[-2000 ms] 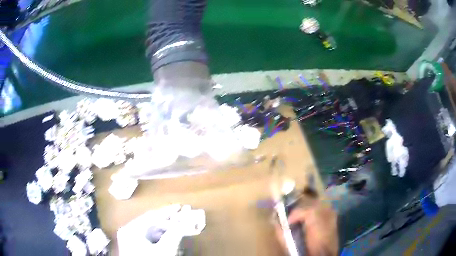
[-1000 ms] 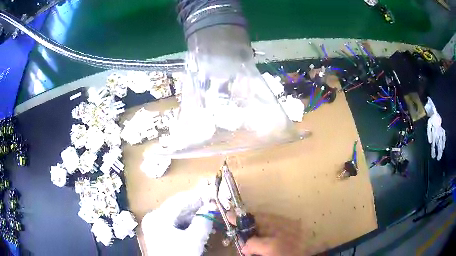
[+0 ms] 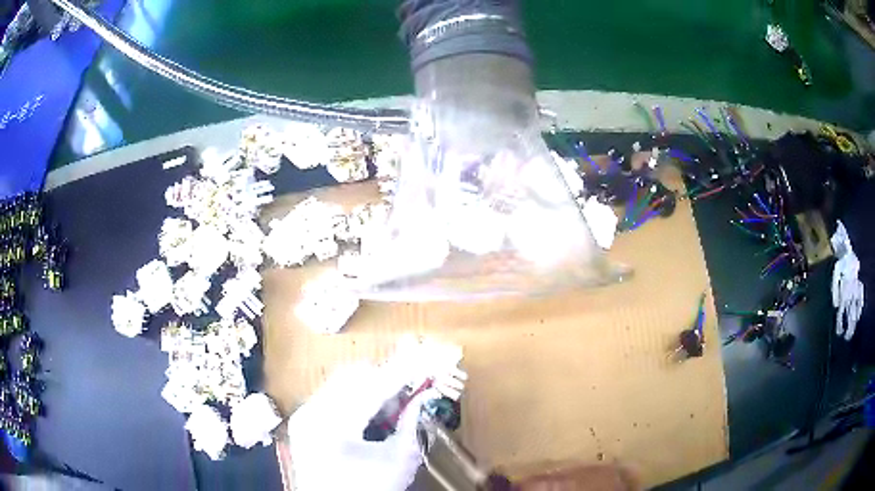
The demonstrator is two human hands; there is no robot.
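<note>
My left hand (image 3: pixel 350 436), in a white glove, holds a white plastic housing (image 3: pixel 437 362) over the cardboard mat (image 3: pixel 595 384). A dark part with a bit of red wire shows at the fingers. My right hand (image 3: pixel 576 478) is bare and cut off by the bottom edge. It holds the soldering iron (image 3: pixel 451 455), whose metal barrel points up and left to the dark part at the housing. The iron's tip is hidden or too blurred to make out.
The clear fume hood (image 3: pixel 489 211) hangs above the mat. White housings (image 3: pixel 206 249) are heaped at left and under the hood. Dark circuit boards (image 3: pixel 19 307) lie at far left. Wired parts (image 3: pixel 758 211) and a spare glove (image 3: pixel 846 278) lie at right. A green belt (image 3: pixel 633 48) runs behind.
The left hand has turned, and the housing it holds now shows clearly. The iron and right hand have moved down and slightly right. The whole view has shifted a little.
</note>
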